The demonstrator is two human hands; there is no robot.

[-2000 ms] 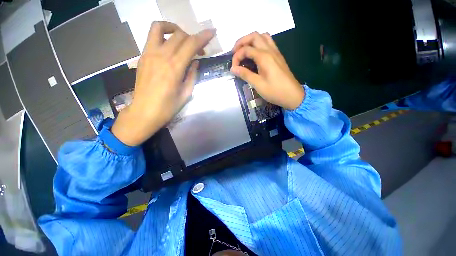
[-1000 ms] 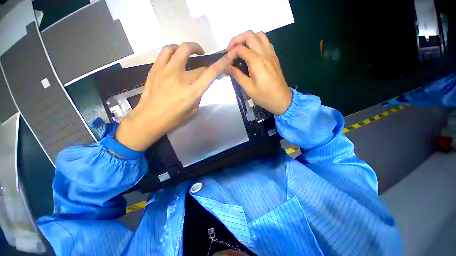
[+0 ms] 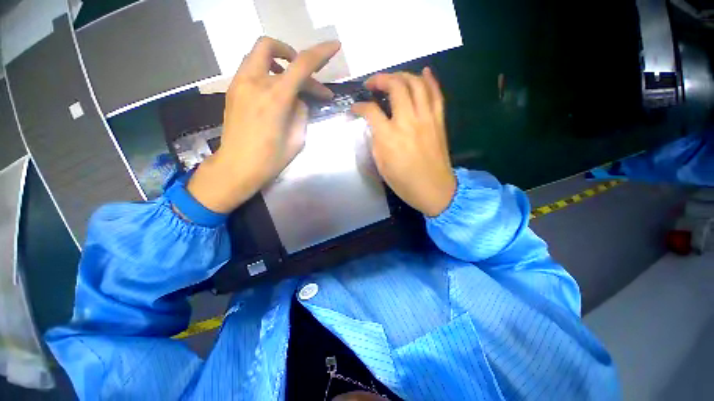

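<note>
The open tablet unit point(image 3: 258, 269) lies at the near bench edge, black-framed, with a large silver plate point(image 3: 333, 188) in its middle. My left hand point(image 3: 266, 117) is over its upper left part, index finger pointing out past the far edge, fingers apart. I cannot tell if a small piece is at its fingertips. My right hand point(image 3: 411, 133) rests over the upper right part, thumb and index tips near the narrow component strip point(image 3: 333, 104) at the far edge. The right hand hides most of the circuit board on the right side.
White sheets point(image 3: 391, 31) lie beyond the unit. Grey die-cut sheets point(image 3: 149, 59) lie to the left, one with a small white square. A crumpled clear bag point(image 3: 23, 337) is at far left. Another unit point(image 3: 661, 86) and another person's blue sleeve point(image 3: 665, 160) are at right.
My left index finger has moved from beside the right fingertips out over the white sheets. My right hand has moved slightly down and opened a little over the unit's right side.
</note>
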